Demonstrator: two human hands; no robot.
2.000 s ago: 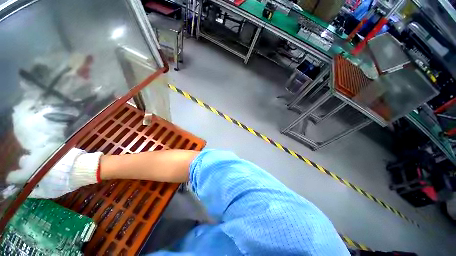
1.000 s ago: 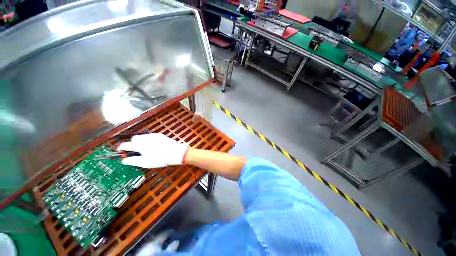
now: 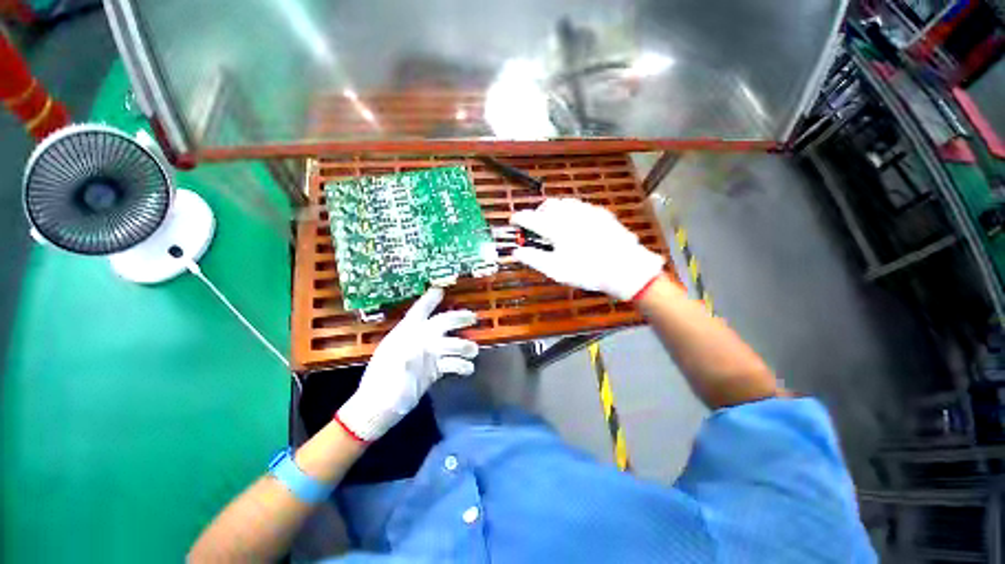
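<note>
The green circuit board (image 3: 410, 234) lies on the reddish-brown slotted grate (image 3: 595, 314), with pale connectors along its near and right edges. My right hand (image 3: 590, 248), in a white glove with a red cuff edge, holds side cutters (image 3: 527, 237) with red and black handles beside the board's right edge. My left hand (image 3: 406, 364), gloved the same way, is at the board's near edge with its fingers apart and holds nothing. A fingertip is close to the edge; I cannot tell whether it touches. A blue strap (image 3: 298, 477) is on my left wrist.
The clear hood (image 3: 485, 147) spans the grate's back. A dark stick-like item (image 3: 511, 173) lies on the grate behind the board. A white desk fan (image 3: 101, 196) with a cable stands on the green mat (image 3: 143, 386) at left. Metal-framed benches (image 3: 920, 132) stand at right.
The view has swung left and now faces the grate squarely. My left hand has come to the board's near edge. My right hand, with the cutters, is now beside the board's right edge.
</note>
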